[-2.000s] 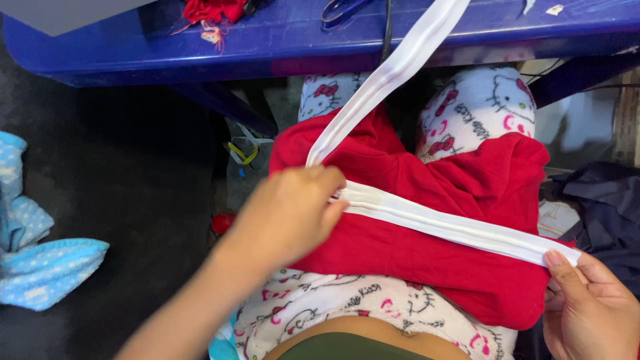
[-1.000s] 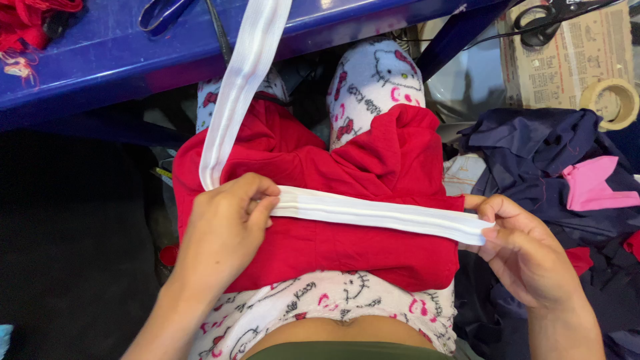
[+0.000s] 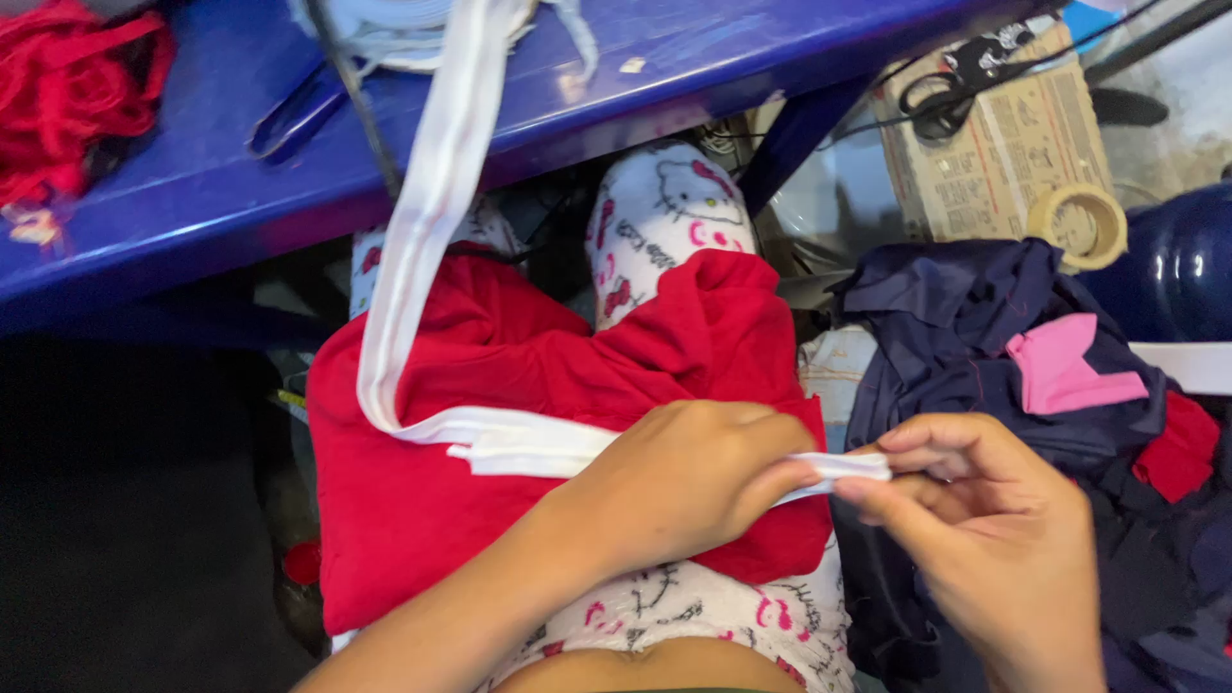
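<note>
A long white zipper tape (image 3: 423,221) runs down from the blue table onto red fabric (image 3: 433,520) spread over my lap. It bends at the left and continues to the right across the cloth, where a second, short cut end of white tape lies against it. My left hand (image 3: 683,481) pinches the tape near the right edge of the fabric, its fingers covering part of it. At the tape's right end my right hand (image 3: 982,520) grips it between thumb and fingers, close beside the left fingertips. The tape looks narrowed or folded between both hands.
The blue table (image 3: 616,87) holds red scraps (image 3: 77,96), coiled light-blue strips (image 3: 385,29) and dark tweezers or snips (image 3: 298,111). At right are scissors (image 3: 934,106), a masking tape roll (image 3: 1078,226), navy fabric (image 3: 962,318) and a pink scrap (image 3: 1073,366).
My left hand has moved right along the tape, from its bend to near my right hand. The view has shifted to the right, showing more of the fabric pile there.
</note>
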